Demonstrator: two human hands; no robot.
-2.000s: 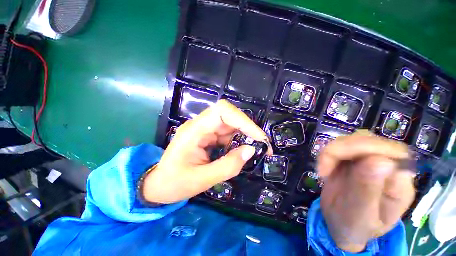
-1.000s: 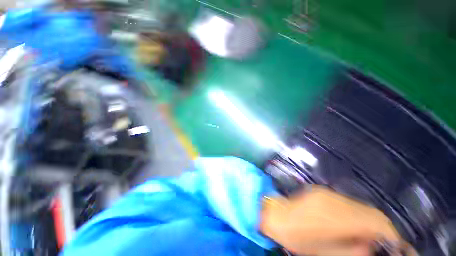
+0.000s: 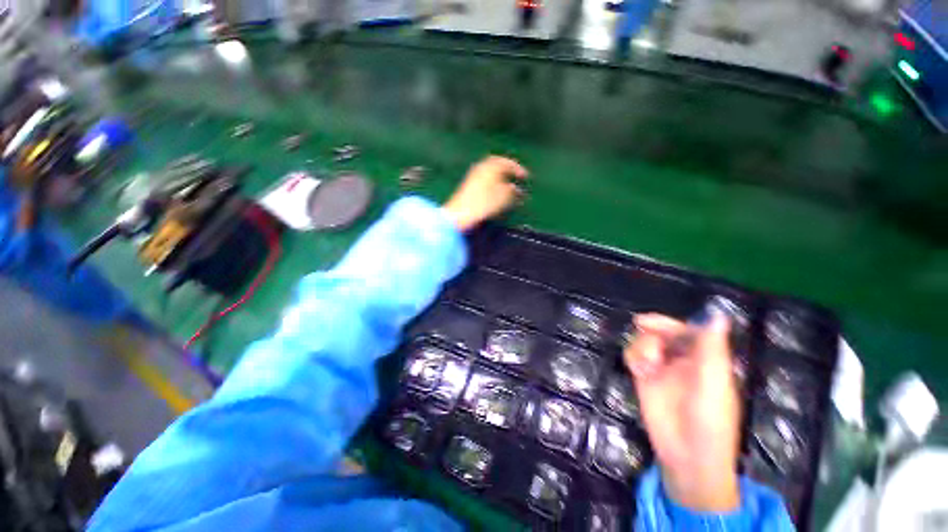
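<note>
The black tray (image 3: 613,272) lies on the green surface, with square housings (image 3: 468,460) in many of its pockets. My left hand (image 3: 484,194) reaches past the tray's far left edge, over the green surface. Its fingers are curled, with a small dark spot at the fingertips; blur hides whether it is a housing. My right hand (image 3: 688,416) is raised over the right part of the tray, thumb and fingers close together. A small dark bluish patch shows between its fingertips, too blurred to identify.
Several small units (image 3: 413,176) stand in a row on the green surface beyond. A round grey disc (image 3: 340,200) and a white bag (image 3: 292,200) lie left of the tray. A black device with red wire (image 3: 237,249) is farther left. White objects (image 3: 907,408) stand at right. Another person's blue sleeve (image 3: 52,255) shows at left.
My left hand has moved away from the front of the tray, out over the green surface. The view has swung and now shows more of the far side. My right hand is back in view.
</note>
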